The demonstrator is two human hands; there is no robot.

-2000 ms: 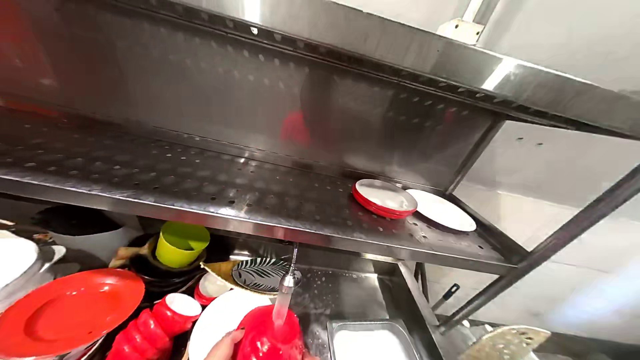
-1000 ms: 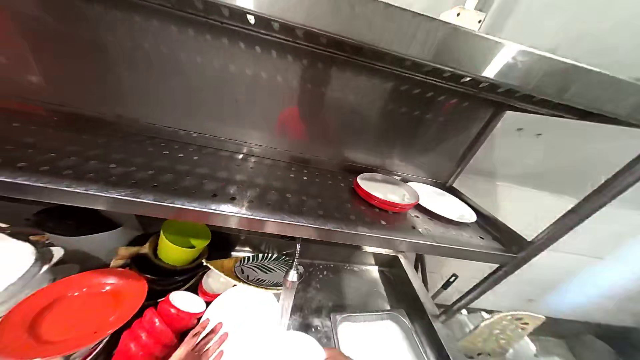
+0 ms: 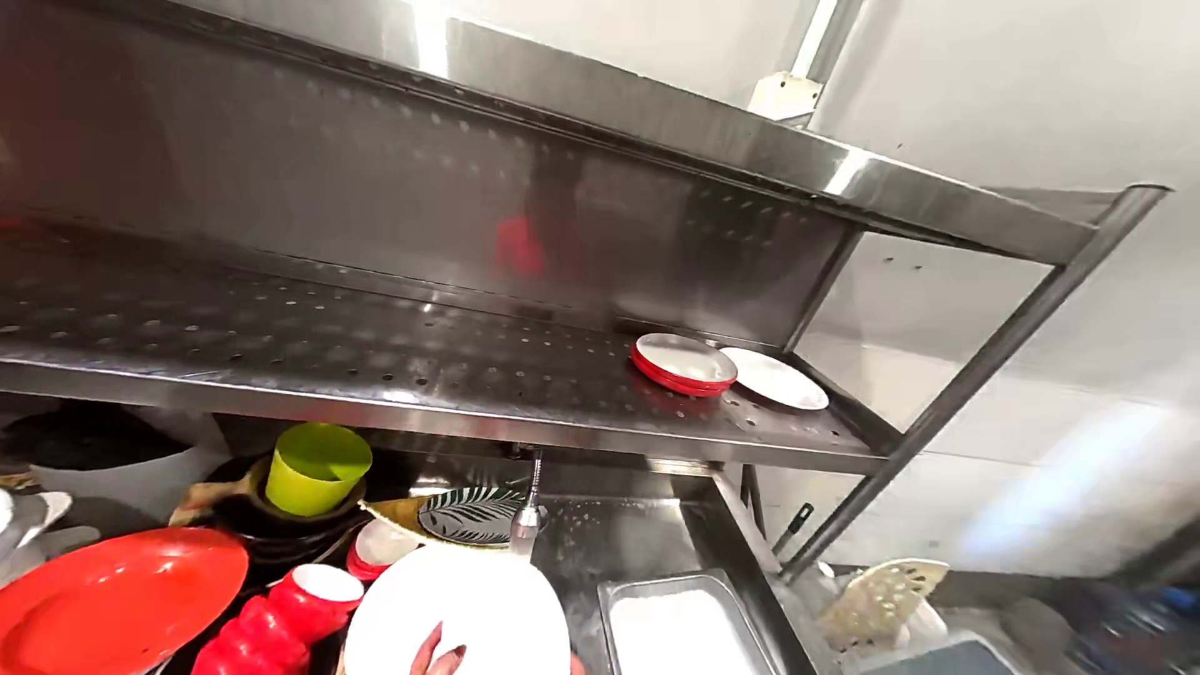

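Fingers of my left hand (image 3: 438,656) lie over the face of a large white plate (image 3: 469,600) at the bottom middle. Only a fingertip of my right hand (image 3: 577,665) shows, at the plate's right edge. Both hands are mostly cut off by the frame. A metal faucet spout (image 3: 528,520) hangs just above the plate, water coming from it. Left of the plate are stacked red cups (image 3: 272,623), a red oval plate (image 3: 122,591) and a lime-green cup (image 3: 319,469). A leaf-patterned dish (image 3: 473,516) lies behind it.
A perforated steel shelf (image 3: 422,375) spans above the sink, holding red-and-white plates (image 3: 684,361) and a white oval plate (image 3: 776,379). A metal pan (image 3: 689,628) with white contents sits in the sink at right. A bucket-like container (image 3: 112,478) stands at far left.
Two seconds ago a red dish was in my hands under the faucet; it no longer shows there. My left hand now lies on the white plate.
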